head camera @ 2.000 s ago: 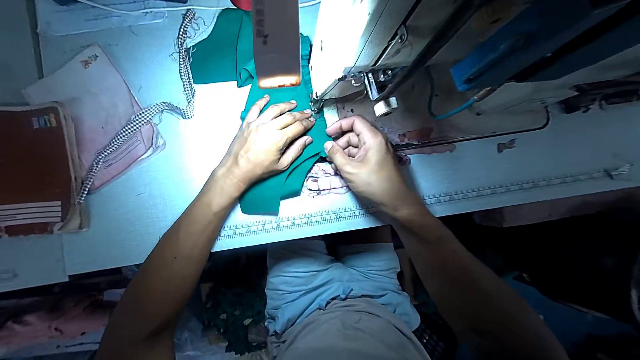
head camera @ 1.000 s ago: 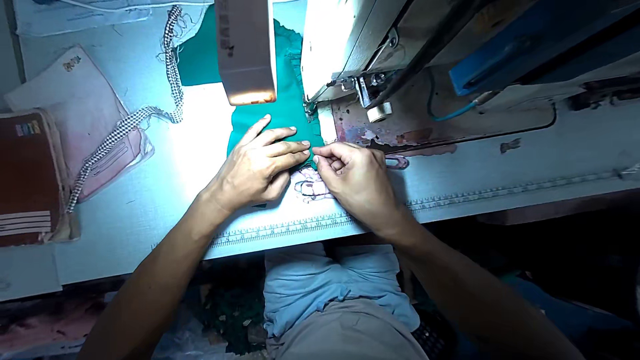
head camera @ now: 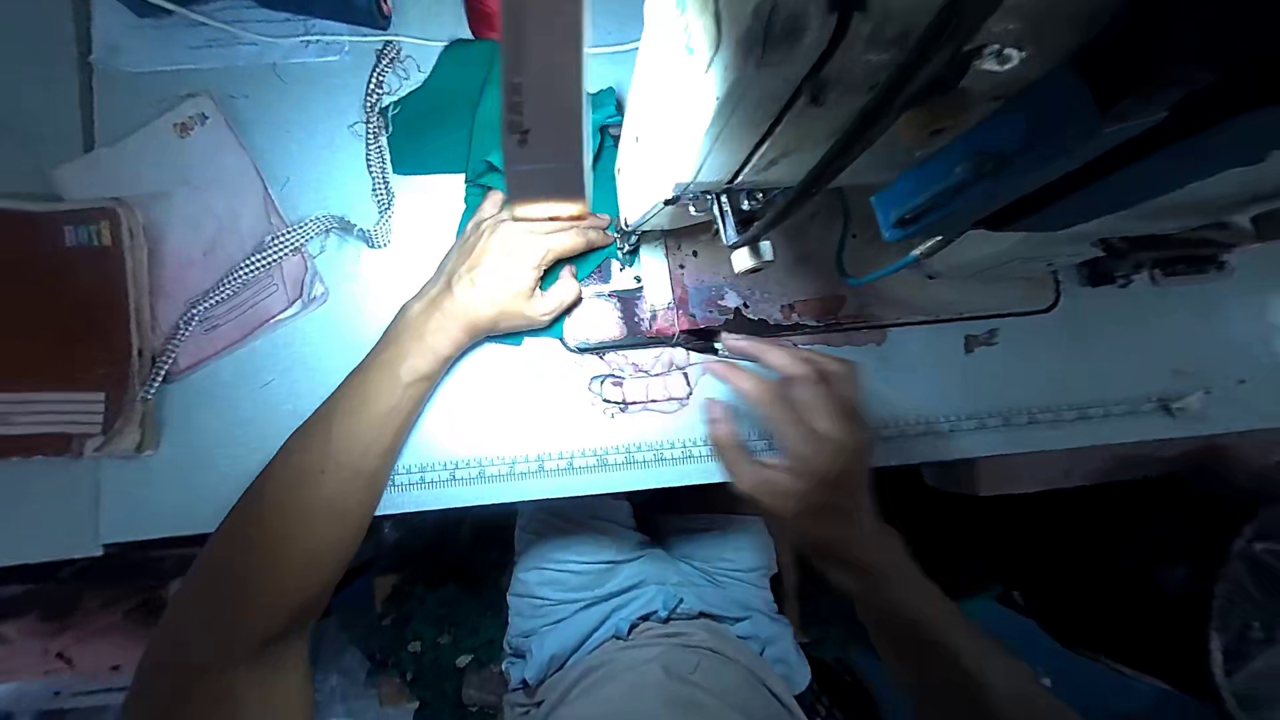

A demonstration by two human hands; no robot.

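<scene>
Green fabric (head camera: 430,125) lies under the sewing machine's lamp, its near part at the presser foot (head camera: 626,245). My left hand (head camera: 510,265) rests flat on this fabric, fingertips just left of the foot. My right hand (head camera: 790,430), blurred and with fingers spread, is off the fabric, over the table's front edge to the right of the needle area. A dark, slim thing (head camera: 705,345) lies near its fingertips; whether they touch it I cannot tell. The sewing machine head (head camera: 740,100) stands behind and to the right.
A checked cord (head camera: 300,235) curves across papers in a plastic sleeve (head camera: 200,200) at the left, beside a brown notebook (head camera: 65,310). A measuring tape (head camera: 560,463) runs along the front edge. The grey lamp bar (head camera: 545,110) hangs above the fabric.
My right hand has left the fabric beside the presser foot and moved right and toward me, its fingers opening. My left hand stays on the fabric, now closer to the foot than a second ago.
</scene>
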